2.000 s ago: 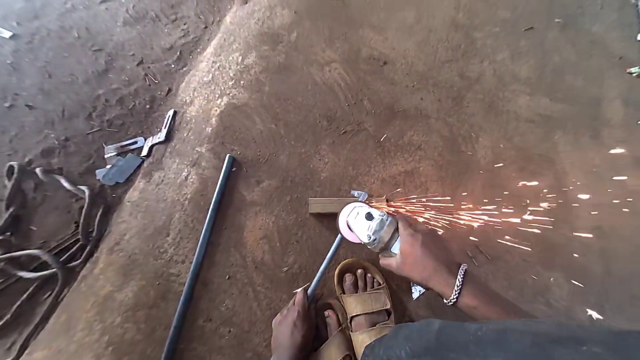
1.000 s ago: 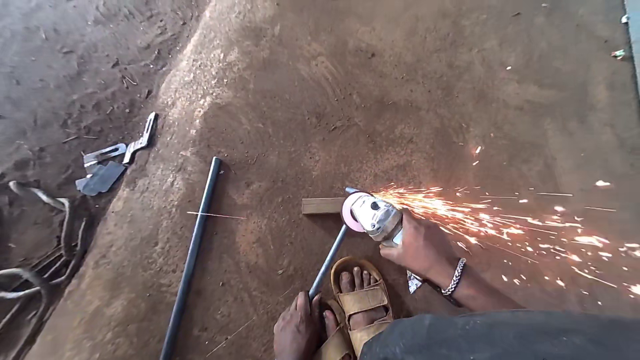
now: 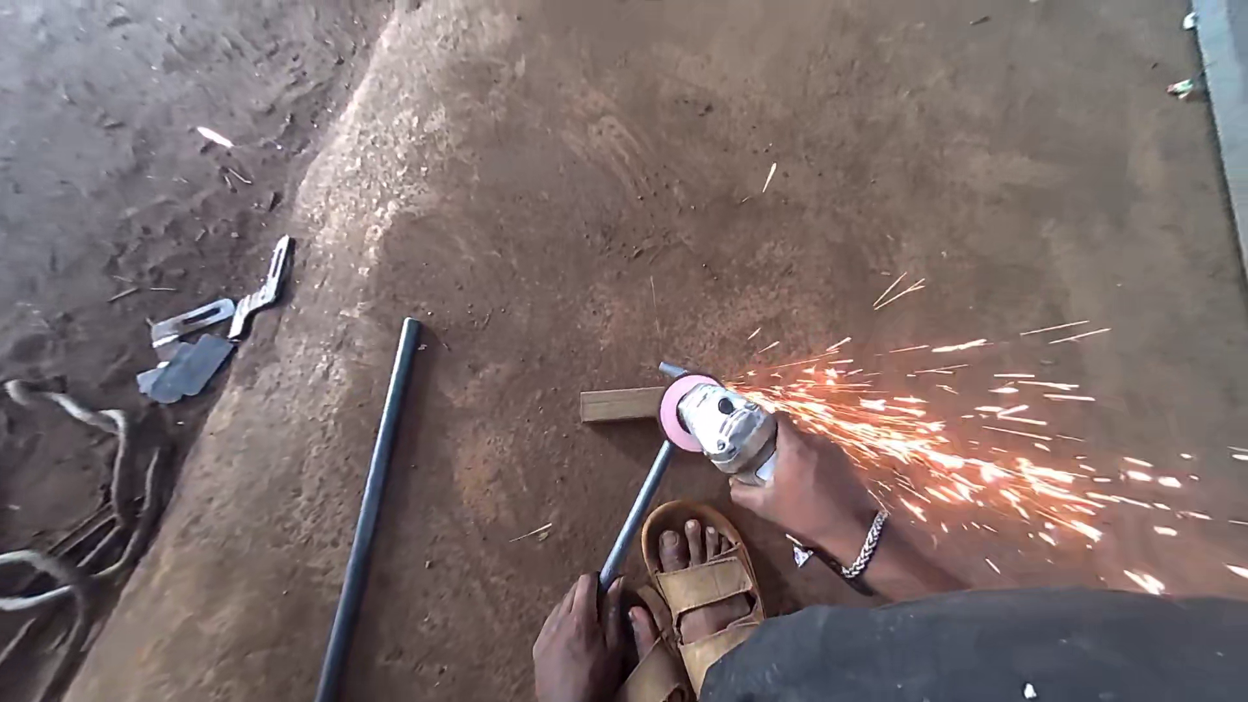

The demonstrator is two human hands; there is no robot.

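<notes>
My right hand (image 3: 804,483) grips an angle grinder (image 3: 726,424) with a pink disc (image 3: 681,412). The disc is over a thin metal rod or pipe (image 3: 636,512) near its far end, and bright sparks (image 3: 936,448) fly off to the right. My left hand (image 3: 580,639) is closed around the near end of that rod. A short wooden block (image 3: 620,405) lies by the disc, and the rod's tip shows just beyond it. The exact contact of disc and metal is hidden under the grinder head.
A longer metal pipe (image 3: 375,487) lies on the floor to the left. Farther left are flat metal pieces (image 3: 195,366) and thick twisted cords or roots (image 3: 122,468). My sandalled feet (image 3: 707,590) stand close to the rod. A grey edge (image 3: 1227,107) runs at the far right.
The spark stream has grown denser and now slants more toward the lower right. Both hands keep their hold, with the grinder at nearly the same spot on the rod.
</notes>
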